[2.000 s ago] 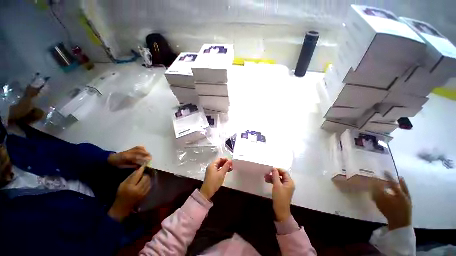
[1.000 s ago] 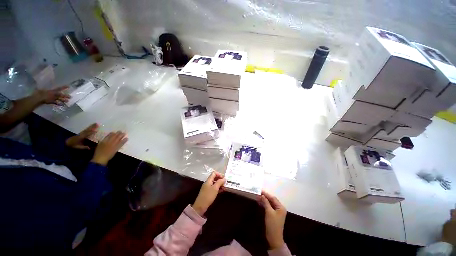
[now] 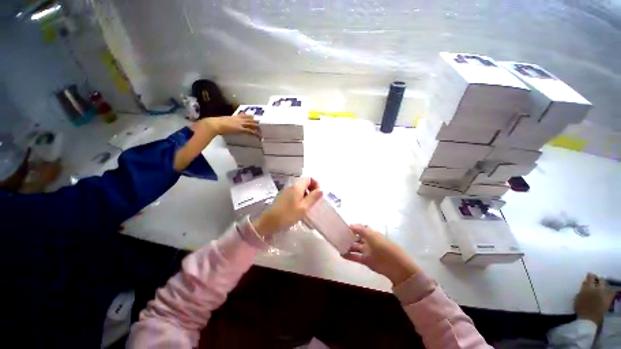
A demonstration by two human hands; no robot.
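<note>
A white product box (image 3: 329,225) is held tilted above the bench's front edge, a narrow plain side facing me. My left hand (image 3: 291,208) grips its upper left end. My right hand (image 3: 373,248) grips its lower right end. Whether a clear bag is around the box, I cannot tell. Clear plastic (image 3: 276,240) lies on the bench behind and left of my left hand, partly hidden by it. A single box (image 3: 251,190) with a dark picture on top lies just left of my left hand.
Box stacks (image 3: 284,129) stand at centre left; a taller stack (image 3: 476,116) stands right. More boxes (image 3: 485,232) lie before it. A dark cylinder (image 3: 392,108) stands at the back. A neighbour's hand (image 3: 235,125) is on the left stack; another person's hand (image 3: 594,297) is lower right.
The box in my hands has been lifted and turned from picture side to narrow side. The neighbour in dark blue has reached from the bench's front edge to the left stack.
</note>
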